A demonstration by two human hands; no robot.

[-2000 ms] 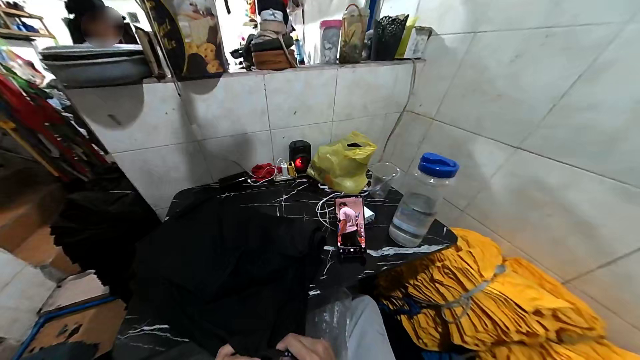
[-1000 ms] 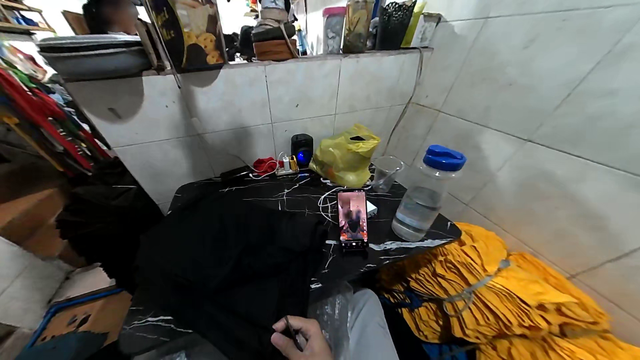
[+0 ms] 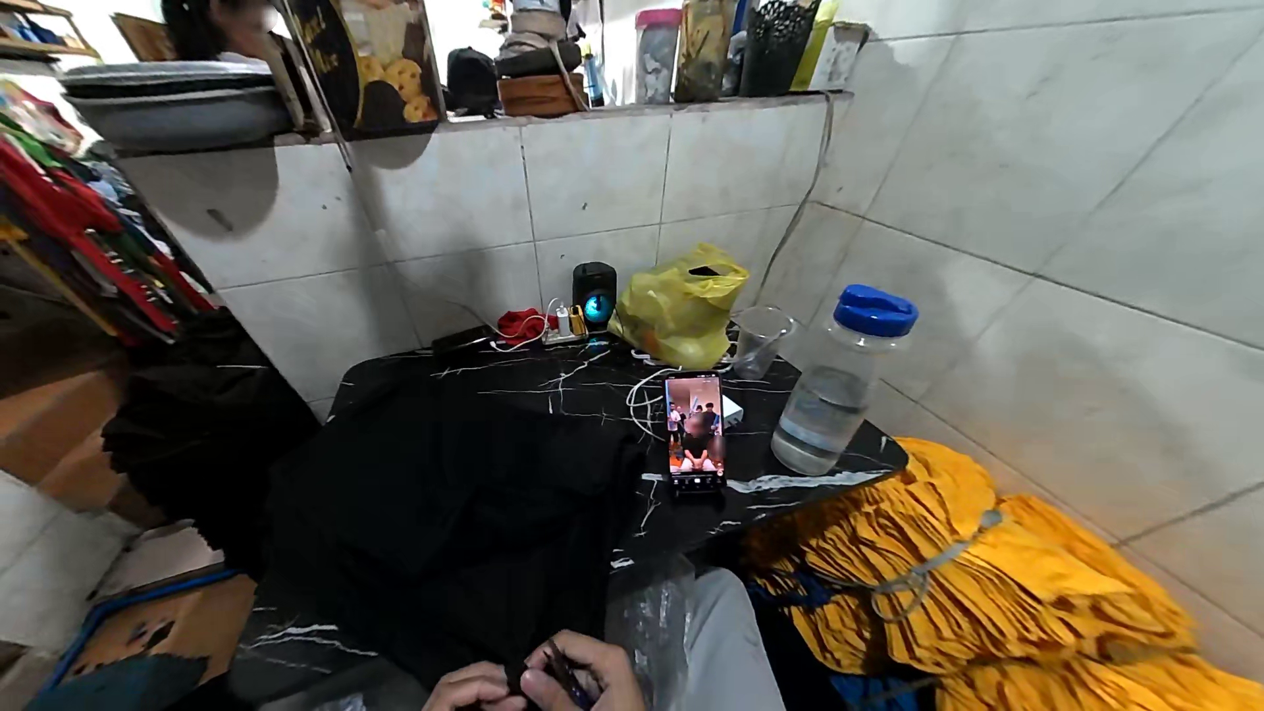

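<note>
Black cloth covers much of the black marble-patterned table, and its near edge reaches my hands. At the bottom of the view, my left hand pinches a dark edge of this cloth. Close beside it, my right hand has its fingers closed around a small dark tool, whose kind I cannot tell; its thumb is by the cloth. To the right of the cloth, a phone stands upright with its screen lit. Clear plastic film lies near my right hand, over the table's near side.
A water bottle with a blue lid, a clear plastic cup, a yellow plastic bag and a small black speaker stand on the table. Bundled yellow-orange cloth lies at the right. A person's head shows behind the ledge.
My left hand, out of sight one second ago, is back at the cloth's near edge beside my right hand. The phone's picture and the speaker's light have changed.
</note>
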